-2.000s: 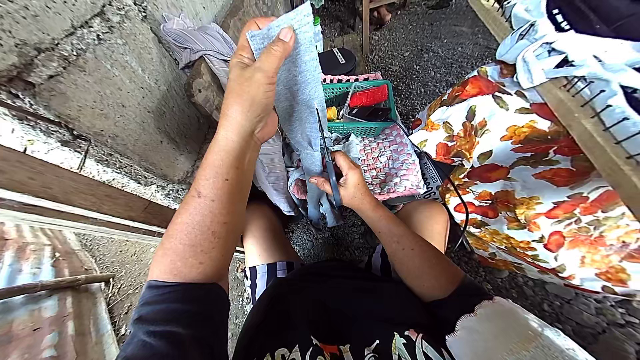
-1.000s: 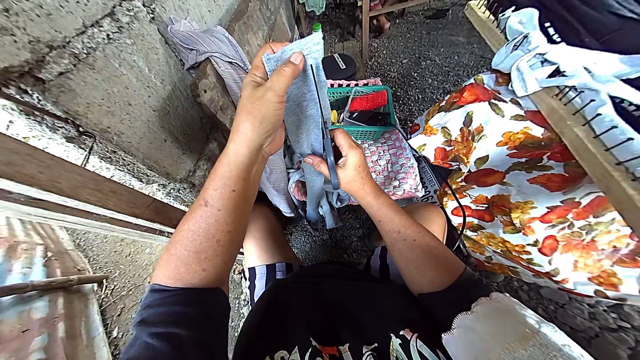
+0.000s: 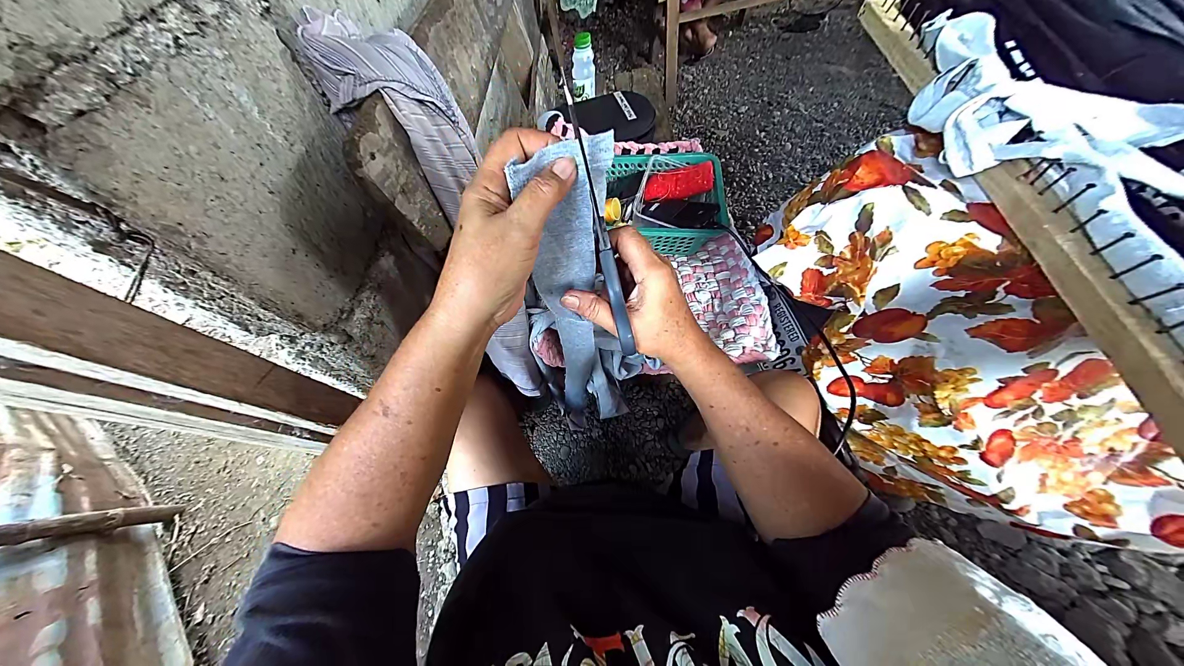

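My left hand (image 3: pixel 513 213) pinches the top of a grey cloth piece (image 3: pixel 566 240) between thumb and fingers. Scissors (image 3: pixel 610 277) with dark grey handles are in my right hand (image 3: pixel 647 296), their long blades pointing up along the cloth's right side. The cloth hangs down between my hands, and its lower strips reach past the scissor handles over more grey fabric. A pink and white woven mat (image 3: pixel 726 296) lies beyond my right hand. Behind it is a green plastic basket (image 3: pixel 680 242) holding a red item (image 3: pixel 680 182) and a yellow one.
A concrete wall (image 3: pixel 231 139) and a draped striped cloth (image 3: pixel 398 74) are at left. On the right, a wooden frame with nails (image 3: pixel 1064 240) bears pale cloth strips beside floral fabric (image 3: pixel 943 370). A bottle (image 3: pixel 583 69) and a round black case (image 3: pixel 620 116) stand at the back.
The scissors have moved up along the cloth, and their blades now reach above my left hand. My left hand and the top of the cloth are lower than two seconds ago.
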